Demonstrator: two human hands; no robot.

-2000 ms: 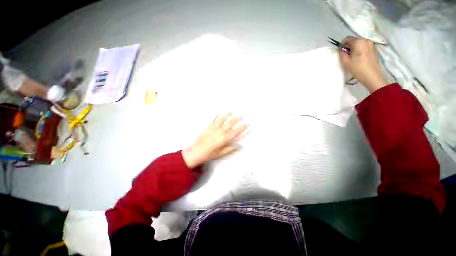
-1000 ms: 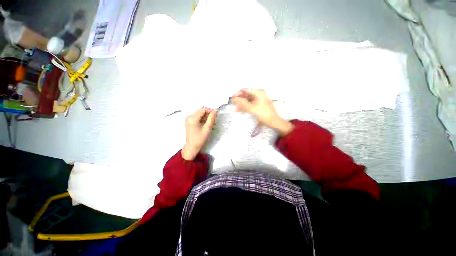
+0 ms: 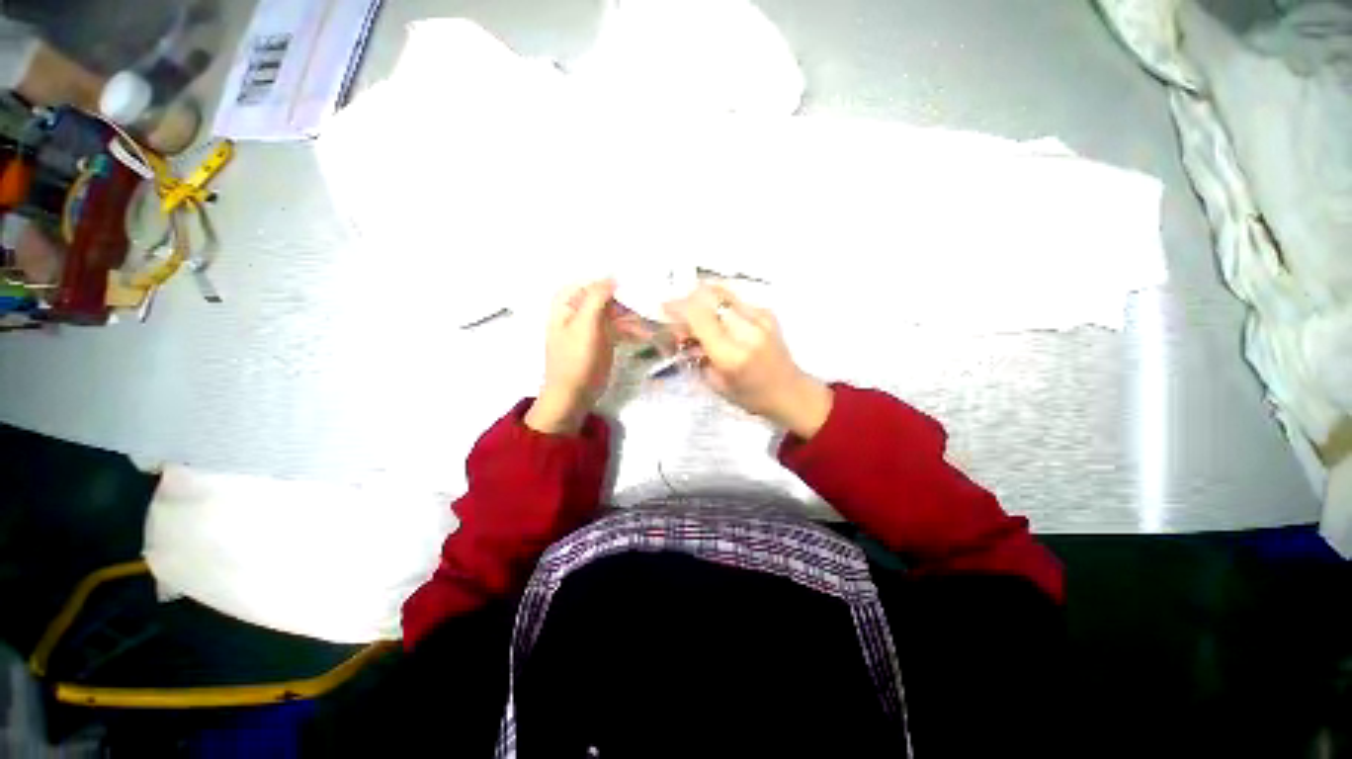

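A white garment (image 3: 949, 223) lies spread wide across the light-grey table, overexposed to a blank glow. My left hand (image 3: 580, 353) pinches the garment's near edge with its fingertips. My right hand (image 3: 737, 346) is close beside it on the right, fingers bent at the same edge. A small dark, partly bluish object, apparently the thread snips (image 3: 670, 365), shows under my right fingers. Whether a thread is pinched cannot be told. A short dark line lies on the cloth left of my left hand.
A dark red tool tray (image 3: 98, 245), yellow tape measure (image 3: 190, 186), white-capped bottle (image 3: 128, 98) and printed sheet (image 3: 297, 67) are at the left. A crumpled cream garment pile (image 3: 1283, 193) is at the right. White cloth (image 3: 282, 549) hangs below the table's front edge, by a yellow frame.
Two seconds ago my hands were wide apart, the right holding the snips at the far right. They came together at the near edge. Since one second ago they have drawn slightly closer.
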